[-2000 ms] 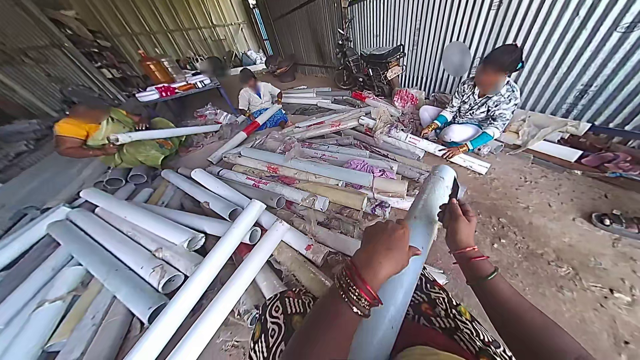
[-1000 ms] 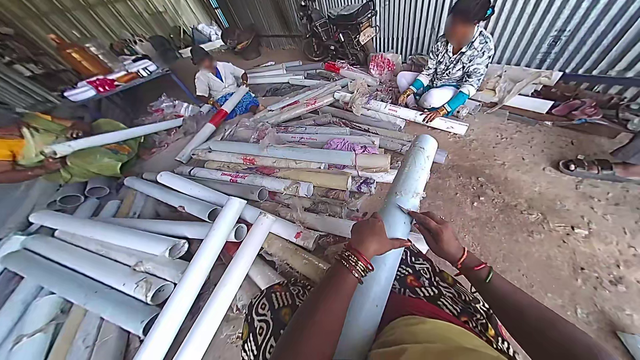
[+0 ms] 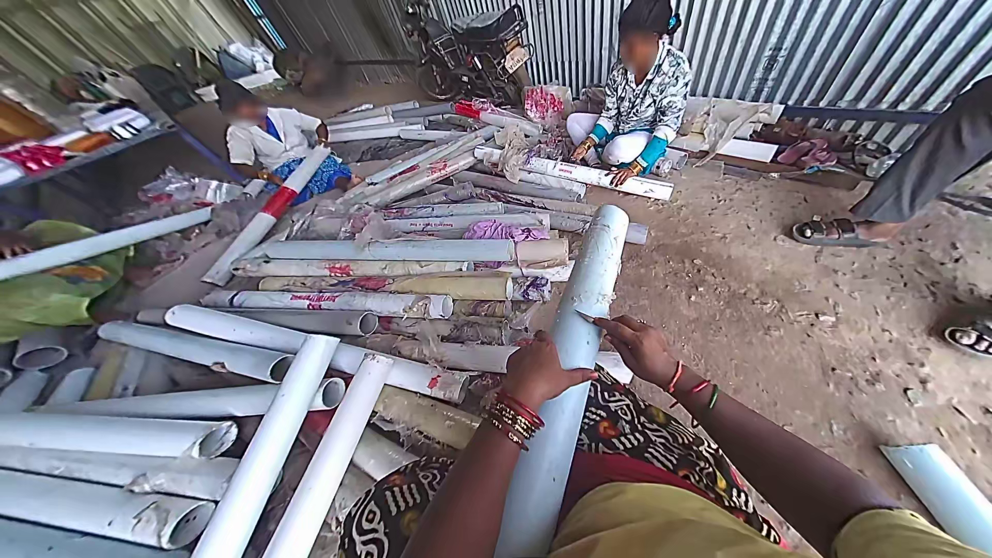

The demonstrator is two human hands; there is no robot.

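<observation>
A pale blue-grey plastic pipe [image 3: 577,341] slants across my lap, its far end pointing away from me. My left hand [image 3: 542,368] grips the pipe around its near side, thumb across the top. On the right, my right hand [image 3: 639,345] pinches a small thin blade-like tool [image 3: 587,316] whose tip touches the pipe's surface. Bits of torn film or residue cling to the pipe just beyond the tool. Two white pipes [image 3: 271,442] lean close together to the left of my left arm.
Many pipes [image 3: 387,249], some wrapped in film, cover the floor ahead and left. One person [image 3: 639,101] sits ahead with a pipe; another [image 3: 275,147] sits farther left. A green-clad person is at the left edge. A sandaled foot [image 3: 845,231] stands right, near a motorcycle [image 3: 473,50] behind.
My right hand has moved down along the pipe toward me from near its far end. A person's leg and sandals have come into view at the right. The view has turned somewhat.
</observation>
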